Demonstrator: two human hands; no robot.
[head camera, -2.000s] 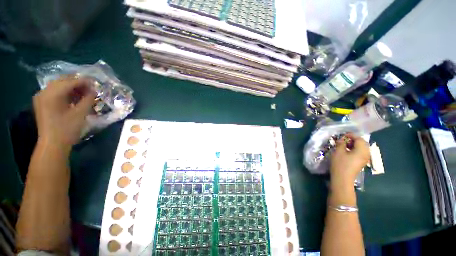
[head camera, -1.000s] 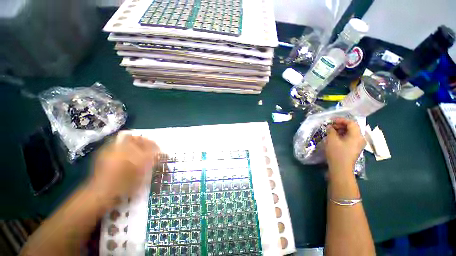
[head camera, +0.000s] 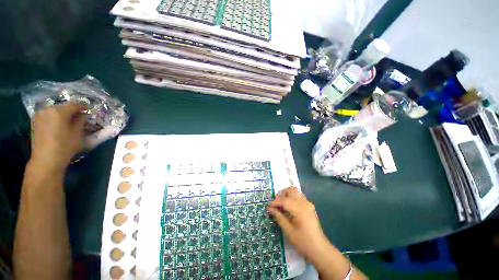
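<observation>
The green circuit board panel (head camera: 224, 219) lies on a white carrier board (head camera: 208, 145) with round brownish holes along its sides. My left hand (head camera: 57, 134) is over the left plastic bag (head camera: 106, 112) of silvery-dark pieces, fingers at its contents; whether it grips a piece is hidden. My right hand (head camera: 295, 219) is at the panel's right edge, thumb and finger pinched together over the small boards; a piece between them is too small to tell. The right plastic bag (head camera: 344, 156) lies open with similar pieces inside.
A tall stack of carrier boards (head camera: 213, 68) stands behind, a panel on top. At right are a clear labelled bottle (head camera: 342, 82), a second bottle (head camera: 375, 114), a yellow tool (head camera: 346, 112), paper scraps (head camera: 386, 157) and more stacked boards (head camera: 457, 169). A small white item (head camera: 300, 128) lies behind the carrier.
My right hand has left the right bag and moved to the panel's right edge. My left hand has gone from the panel's upper left back to the left bag. The camera view has shifted slightly.
</observation>
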